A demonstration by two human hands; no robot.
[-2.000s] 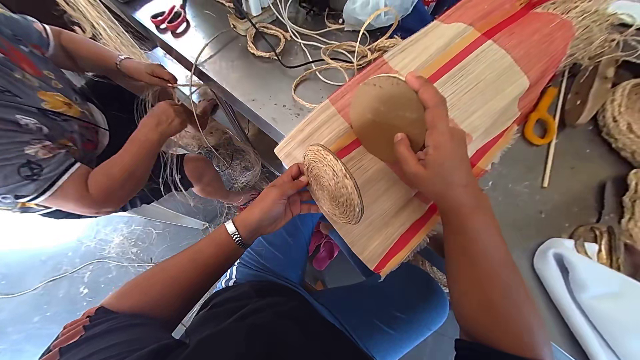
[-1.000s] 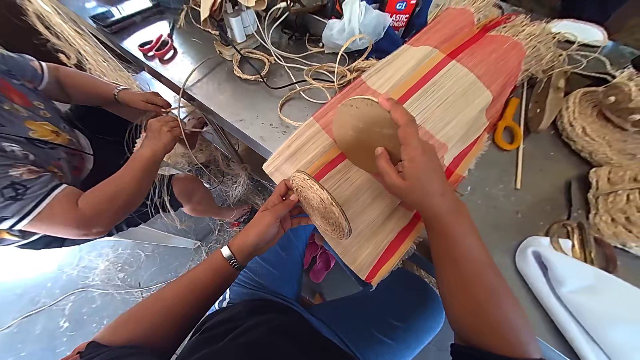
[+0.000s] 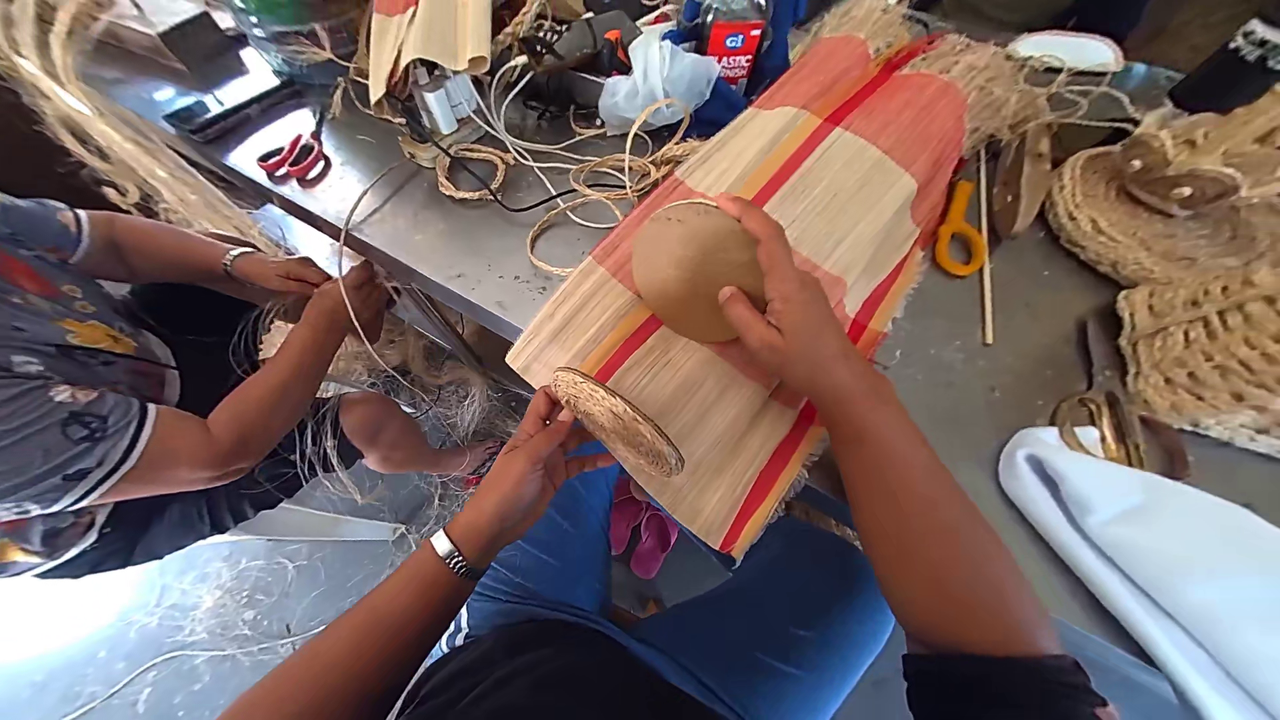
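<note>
My left hand [image 3: 530, 465] grips the edge of a round coiled fibre disc [image 3: 618, 422], which is tilted so its face shows narrowly. In my right hand [image 3: 790, 310] is a flat, plain brown disc [image 3: 697, 270], pinched between thumb and fingers at its right side. Both discs are over a woven fibre mat [image 3: 850, 160] with natural, coral, red and yellow areas and a frayed far end. The mat lies across the metal table and reaches toward my lap. The two discs are apart.
A co-worker's hands [image 3: 345, 290] handle a thin strand at the left. Red-handled scissors [image 3: 293, 158], loops of cord [image 3: 600, 185] and a crumpled plastic bag [image 3: 660, 80] lie on the table. Orange-handled scissors [image 3: 960, 240], a thin stick [image 3: 986, 250], braided fibre pieces [image 3: 1200, 330] and white cloth [image 3: 1150, 540] are at right.
The coiled disc in my left hand has turned, from showing its broad face to a narrower, more edge-on view. My right hand keeps hold of the brown disc.
</note>
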